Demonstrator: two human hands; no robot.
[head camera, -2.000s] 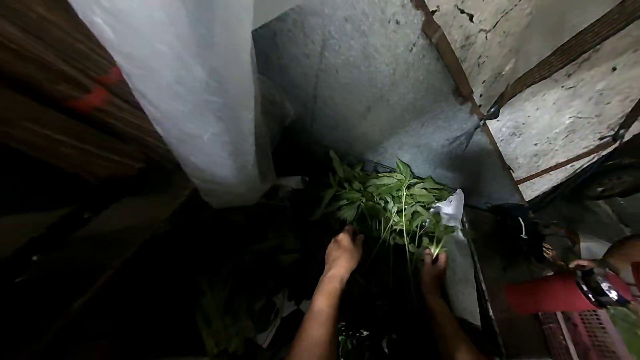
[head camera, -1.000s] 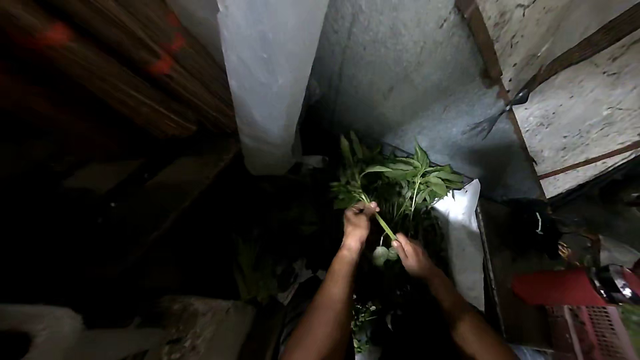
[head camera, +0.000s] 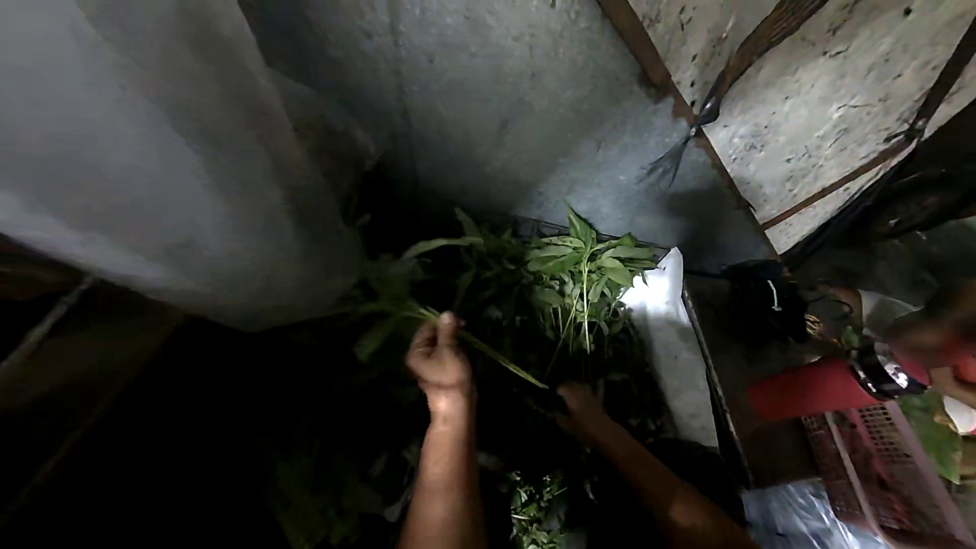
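My left hand is closed on a leafy green stem, whose leaves spread to the left and whose cut end points right and down. My right hand is just below and right of that cut end, in deep shadow; whether it holds anything cannot be made out. Behind and right of my hands, a pile of leafy green stems lies against the grey wall, beside a white sheet or sack. Smaller-leaved greens lie low in the middle, between my forearms.
A large, pale plastic-covered bundle stands at the left. A grey panel wall rises behind. At the right are a red cylindrical thing, a pink plastic crate, clear plastic and part of another person.
My hands, close together at a stem one second ago, are now apart. My left hand has moved left with a stem. The view has shifted.
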